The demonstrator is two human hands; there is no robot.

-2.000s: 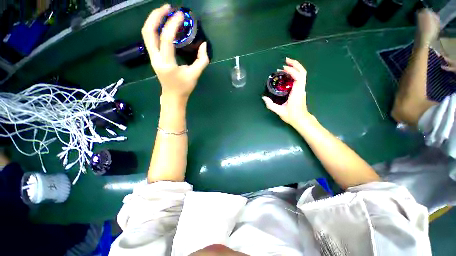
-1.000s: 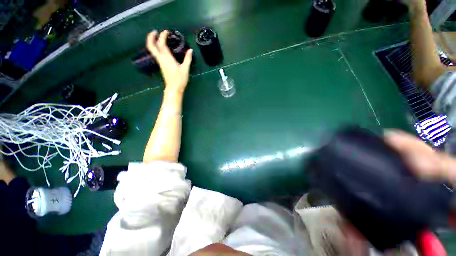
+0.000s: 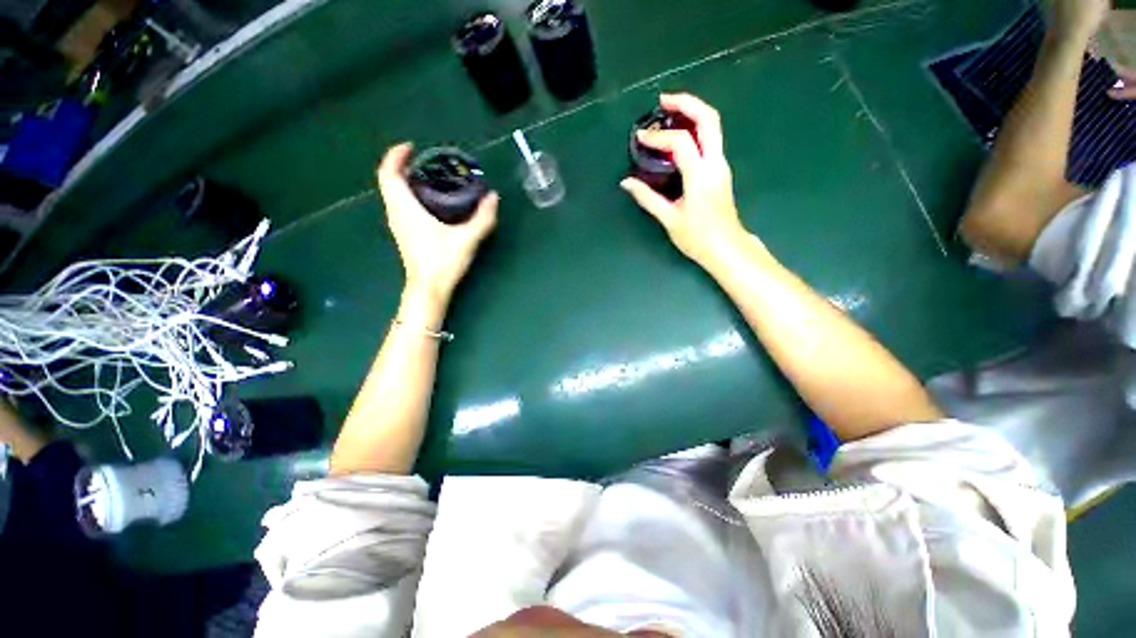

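My left hand [image 3: 436,237] is closed around a black cylindrical unit [image 3: 449,182], its unlit glassy end facing up. My right hand [image 3: 698,181] grips another black unit [image 3: 653,152], its fingers over the top, with a red glow showing between them. A small clear bottle [image 3: 543,187] with a white stick [image 3: 525,146] upright in it stands on the green bench between my hands. Two black units [image 3: 563,52] stand side by side beyond the bottle. The undersides of the held units are hidden.
White cables [image 3: 137,312] lie tangled at left, with black units [image 3: 284,426] around them and a white tub [image 3: 135,495] nearer me. A pale metal rail [image 3: 212,62] edges the bench. A neighbour's arm [image 3: 1040,150] reaches over a dark grid tray [image 3: 993,77] at right.
The large black object at lower right is gone; my right hand is back over the bench with a unit. My left hand has moved nearer with a unit. Two units now stand together beyond the bottle.
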